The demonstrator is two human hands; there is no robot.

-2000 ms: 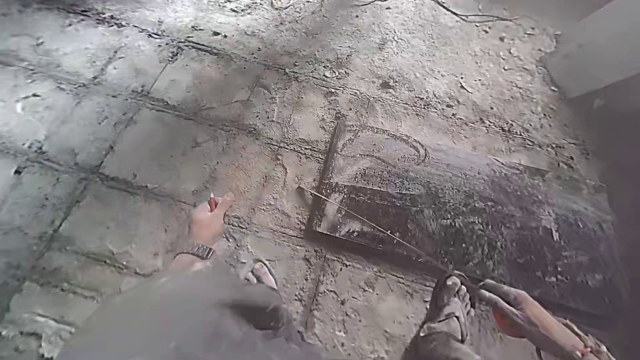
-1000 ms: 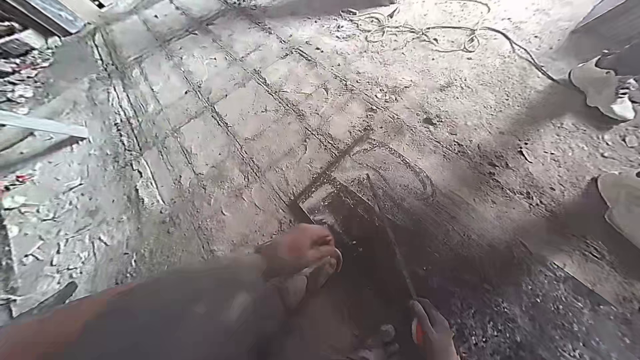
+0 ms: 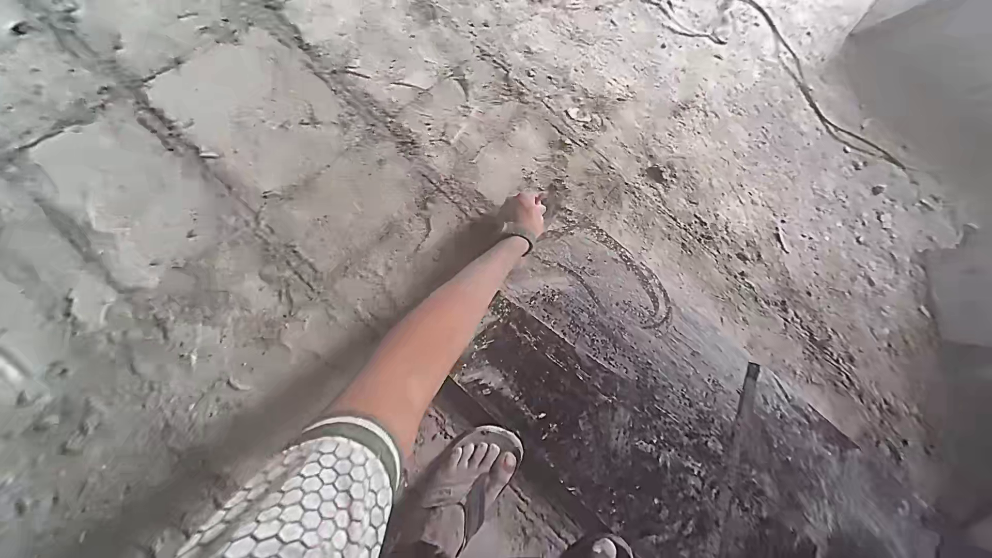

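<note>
My left arm reaches across from the lower left. My left hand (image 3: 528, 211), with a dark band at the wrist, is low over the dusty floor just beyond the upper corner of a dark, dirt-speckled board (image 3: 620, 418). Its fingers look curled; a small reddish spot shows at them, but whether they hold anything is unclear. Over the board's right part is a thin dark bar (image 3: 745, 403), its lower end blurred. My right hand is out of view. Looped dark marks (image 3: 643, 279) curve over dirt beside the board's upper edge.
A cable (image 3: 806, 93) runs over the rough ground at the upper right, near a pale block or wall (image 3: 922, 85). Sandalled feet (image 3: 473, 480) stand at the board's near edge. Grooves divide the dusty paving (image 3: 248, 108) at left.
My left hand has moved away from the board's near corner to beyond its upper corner. My right hand, seen earlier holding a long thin bar, has left the view. The view has shifted.
</note>
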